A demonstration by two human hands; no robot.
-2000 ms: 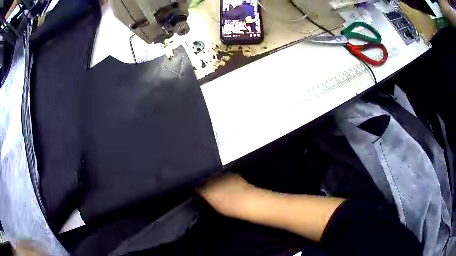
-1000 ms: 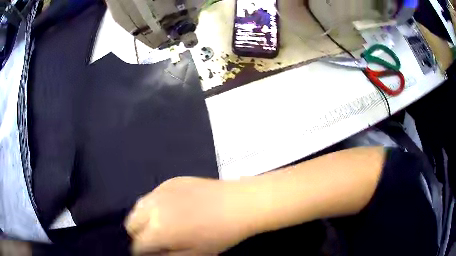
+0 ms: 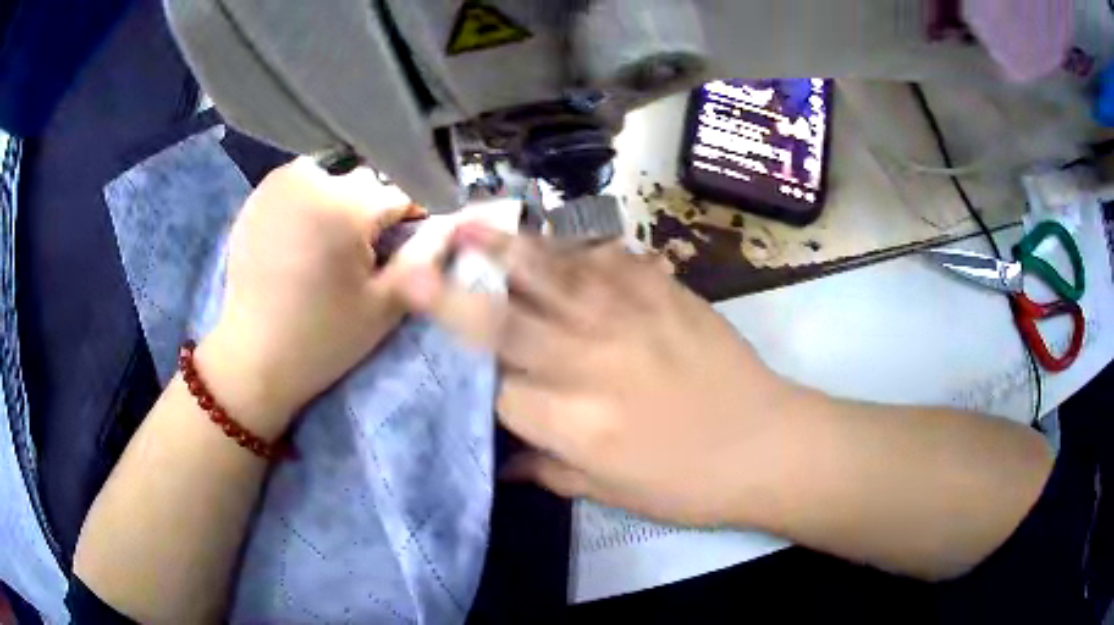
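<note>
A mottled grey-blue panel (image 3: pixel 354 488) with faint dotted lines lies over dark cloth (image 3: pixel 73 281) in front of the sewing machine head (image 3: pixel 330 86). My left hand (image 3: pixel 305 263), with a red bead bracelet at the wrist, holds the panel's top end beside the needle area. My right hand (image 3: pixel 623 366) is blurred; its fingertips meet the left fingers at a white folded bit of the piece (image 3: pixel 489 238), just below the presser foot area. The needle is hidden. A ribbed silver cylinder (image 3: pixel 586 217) stands right of the fingers.
A lit smartphone (image 3: pixel 757 147) lies on the worn machine bed (image 3: pixel 696 232). Scissors with green and red handles (image 3: pixel 1048 293) lie at the right, with a black cable beside them. Ruler marks show on the white table edge (image 3: pixel 855 354).
Both hands have come up to the needle area. The grey-blue panel now lies over the dark cloth. The view is closer to the machine head, and the phone and scissors appear further right and lower.
</note>
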